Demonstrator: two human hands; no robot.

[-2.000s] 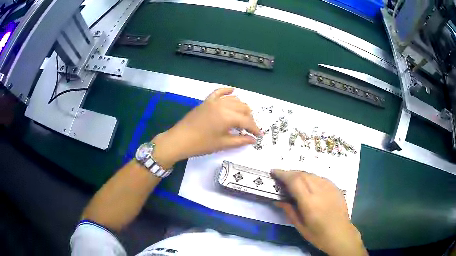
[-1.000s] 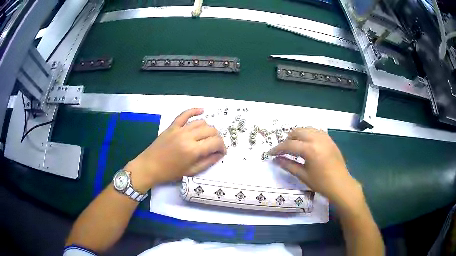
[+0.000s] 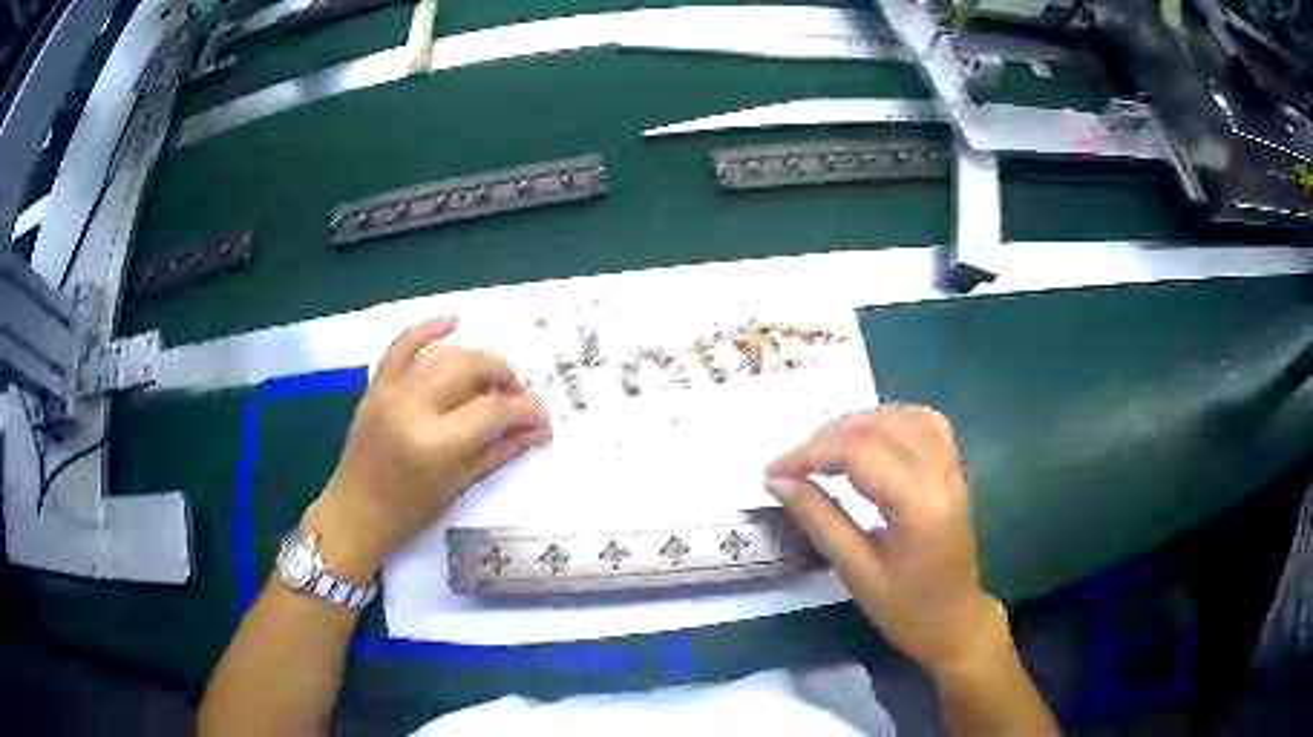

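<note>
A grey fixture bar (image 3: 644,560) with a row of diamond-shaped recesses lies on the white paper sheet (image 3: 648,458) in front of me. Small gold and silver metal parts (image 3: 742,353) are scattered behind it on the sheet. My right hand (image 3: 890,518) is over the bar's right end, thumb and index fingertips pinched together; a tiny part between them cannot be made out. My left hand (image 3: 439,428), with a watch at the wrist, is over the sheet's left side, fingers curled and fingertips near the loose parts. Whether it holds a part is hidden.
Beyond the sheet, more fixture bars (image 3: 472,199) lie on the green conveyor belt (image 3: 634,231). A metal guide rail (image 3: 1080,265) crosses behind the sheet. Metal machine frames stand left and right. Blue tape (image 3: 248,482) marks the belt at the left.
The view has turned. My right hand has moved from the loose parts to above the bar's right end. My left hand stays near the loose parts, at the sheet's left.
</note>
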